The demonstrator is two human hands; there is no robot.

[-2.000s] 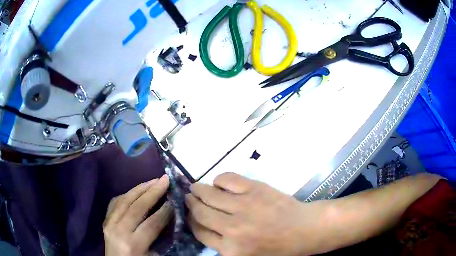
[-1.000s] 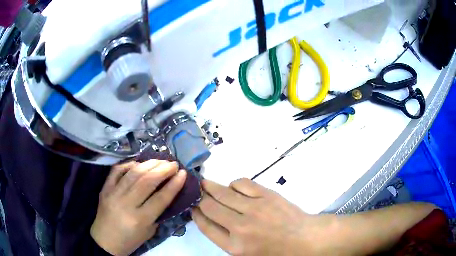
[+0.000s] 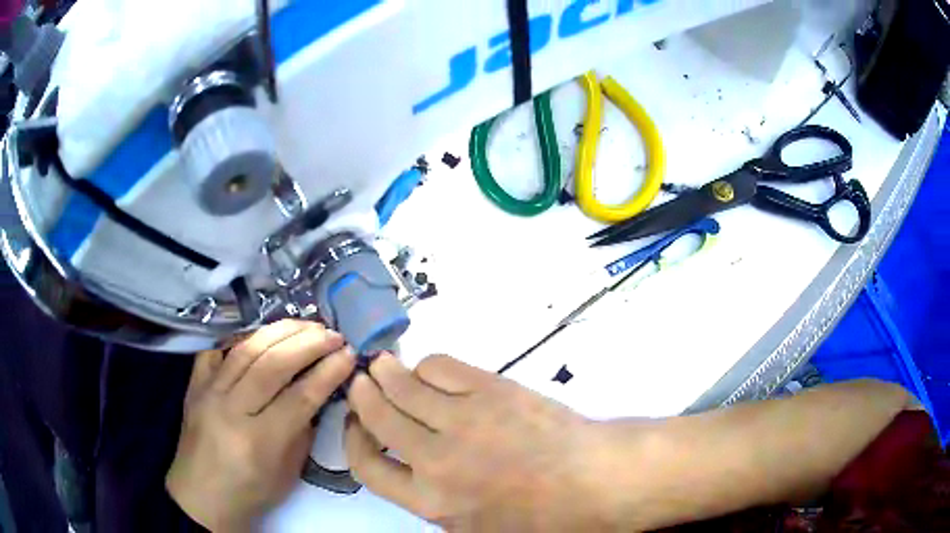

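Note:
Dark purple cloth point(image 3: 78, 416) hangs at the left, and only a small dark part of it shows between the fingertips. My left hand point(image 3: 255, 411) is curled with its fingertips on this cloth edge, just below the grey-blue cylindrical attachment point(image 3: 365, 312). My right hand point(image 3: 448, 437) meets it from the right, thumb and fingers pinched at the same edge. The white sewing machine head point(image 3: 354, 94) with blue lettering stands above my hands. The needle and presser foot are hidden. Below, between my hands, is a pale shape with a dark curved rim that I cannot identify.
Green and yellow scissor handles point(image 3: 620, 203) poke out beside the head. Black shears point(image 3: 729, 189) lie on the right, with blue-handled snips point(image 3: 661, 250) beneath them. Dark scraps point(image 3: 563, 374) dot the white top. A ruler point(image 3: 823, 333) follows the table edge. Blue material is beyond it.
Since one second ago, the purple cloth that showed between my hands is mostly out of sight. My hands are closer together by the attachment. The view has shifted slightly; earlier, plaid cloth showed there.

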